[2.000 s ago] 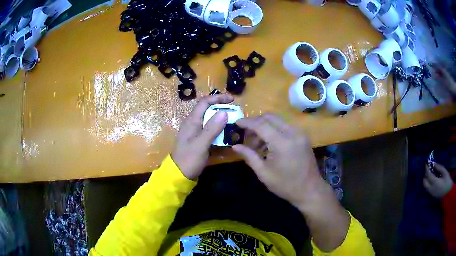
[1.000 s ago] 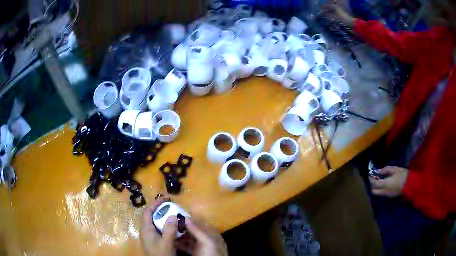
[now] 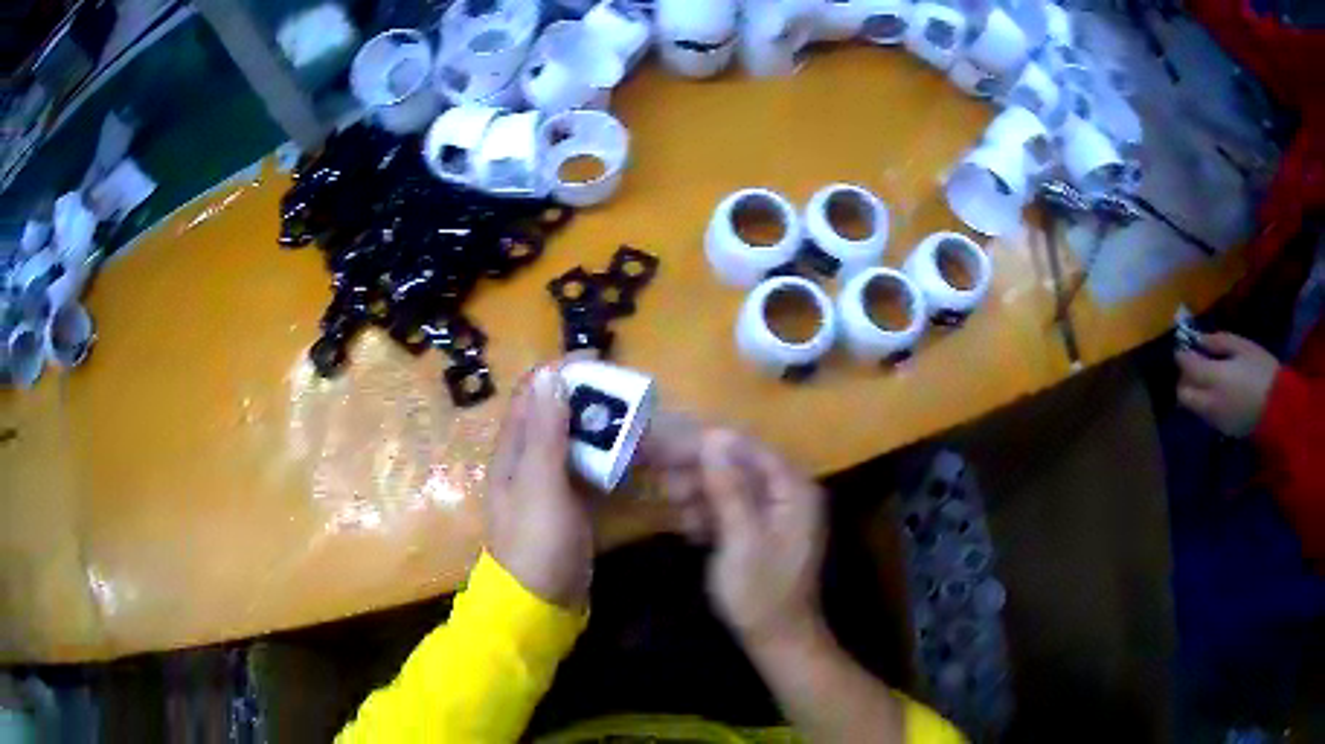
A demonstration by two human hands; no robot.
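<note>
A white plastic housing is held tilted on its side above the table's near edge. A black square frame with a round hole sits in its side. My left hand grips the housing from the left. My right hand is just right of the housing, blurred, with fingers curled; whether it holds anything cannot be told. A few loose black frames lie just behind the housing.
A black frame pile lies left of centre. Several fitted housings stand right of centre. Loose white housings heap along the back. A carton of white parts is below the edge. A person's hand with red sleeve is at right.
The housing has turned so its side with the black frame faces up. My right hand has come away from it to the right. The head view has swung back down and left.
</note>
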